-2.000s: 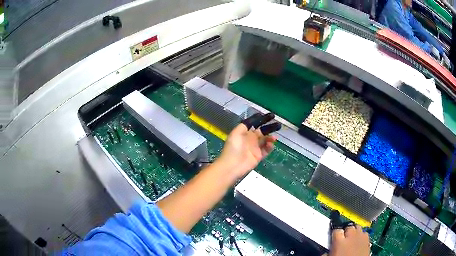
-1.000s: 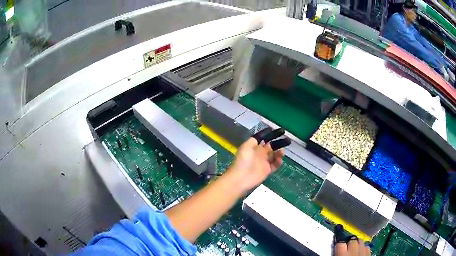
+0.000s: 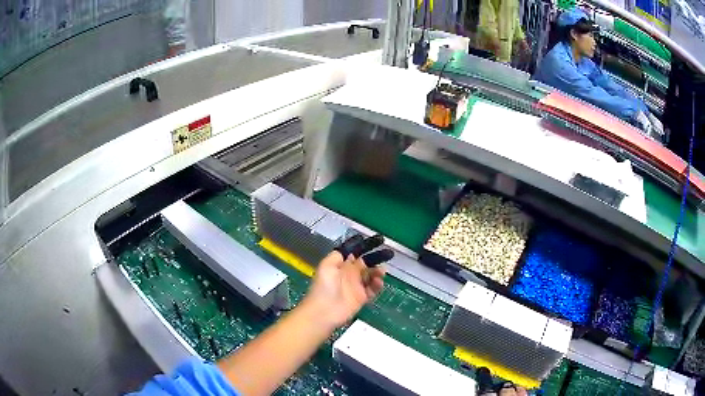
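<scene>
My left hand (image 3: 346, 282), with black finger cots on two fingers, hovers over the boards by the right end of a finned heatsink (image 3: 298, 220) with a yellow strip under it. Its fingers are apart and I see nothing in them. My right hand (image 3: 498, 386) is mostly cut off by the bottom edge, beside the other finned heatsink (image 3: 506, 329); whether it holds anything is hidden. Green circuit boards (image 3: 394, 305) lie side by side. Long heatsinks (image 3: 224, 254) lie across them, with small dark upright parts on the left board's near half.
Behind the boards runs a metal rail (image 3: 421, 277). On the shelf stand bins of cream components (image 3: 481, 236), blue components (image 3: 555, 274) and dark blue-purple components (image 3: 614, 313), beside a green mat (image 3: 379, 205). A white machine housing (image 3: 54, 224) is at left. A blue-clad worker (image 3: 584, 73) sits beyond.
The view has tilted up and shows more of the background. My left hand stays by the same finned heatsink. My right hand is now cut off further by the bottom edge.
</scene>
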